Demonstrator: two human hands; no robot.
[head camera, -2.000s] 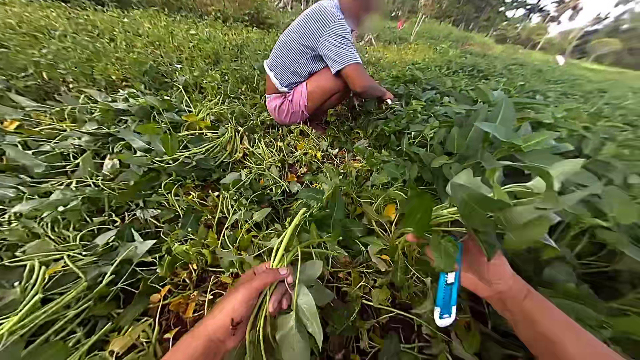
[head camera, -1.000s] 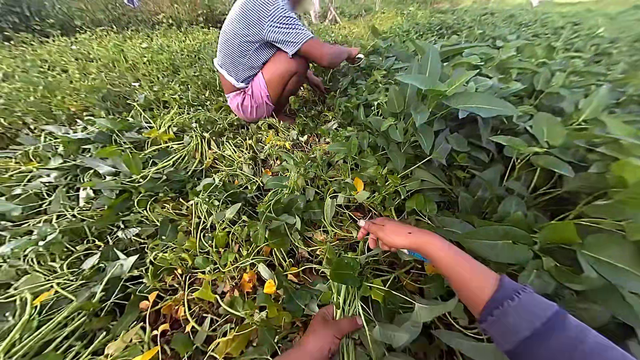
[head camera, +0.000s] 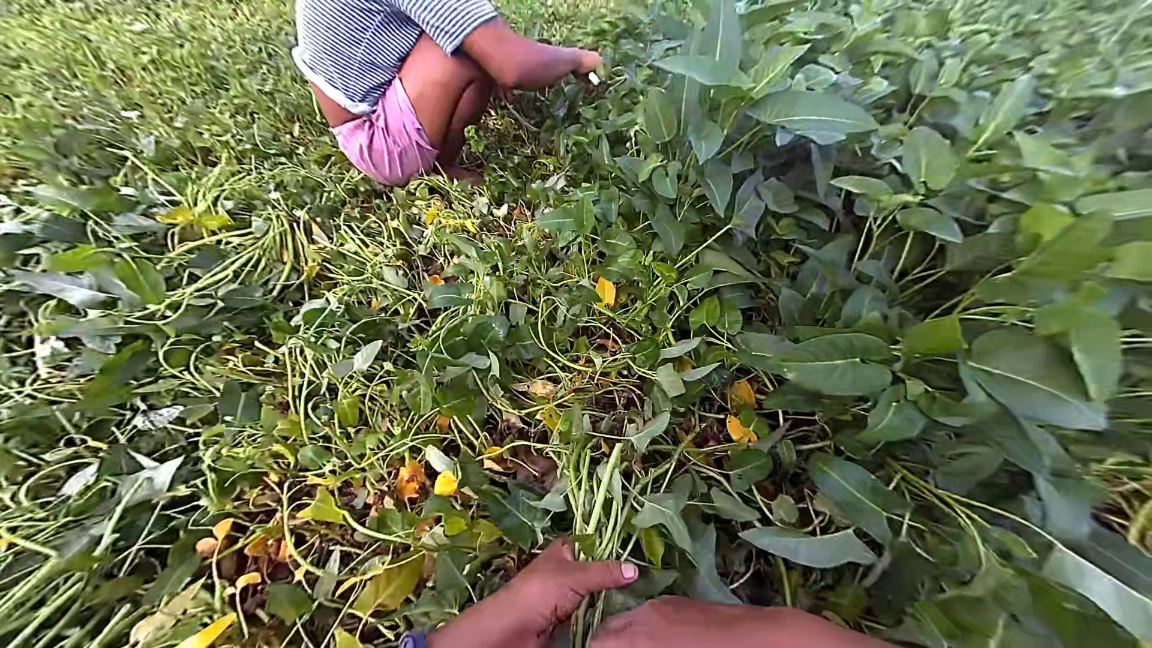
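Note:
At the bottom middle, my left hand (head camera: 549, 589) is closed around a bunch of green leafy stems (head camera: 596, 504), its thumb lying across them and the cut ends pointing up and forward. My right hand (head camera: 666, 623) is right beside it at the lower edge, against the lower part of the bunch. Its fingers are mostly hidden, so what it grips cannot be told. The blue-handled cutter is not visible.
Ahead squats a person in a striped shirt and pink shorts (head camera: 387, 135), one arm reaching into the plants. Tall leafy plants (head camera: 837, 360) stand on the right. Cut stems lie in piles (head camera: 243, 252) at left, among low vines and yellow leaves.
My right hand has come down from the right to beside my left hand. The blue cutter, in view two seconds ago at my right hand, has gone out of sight. The view has tilted down.

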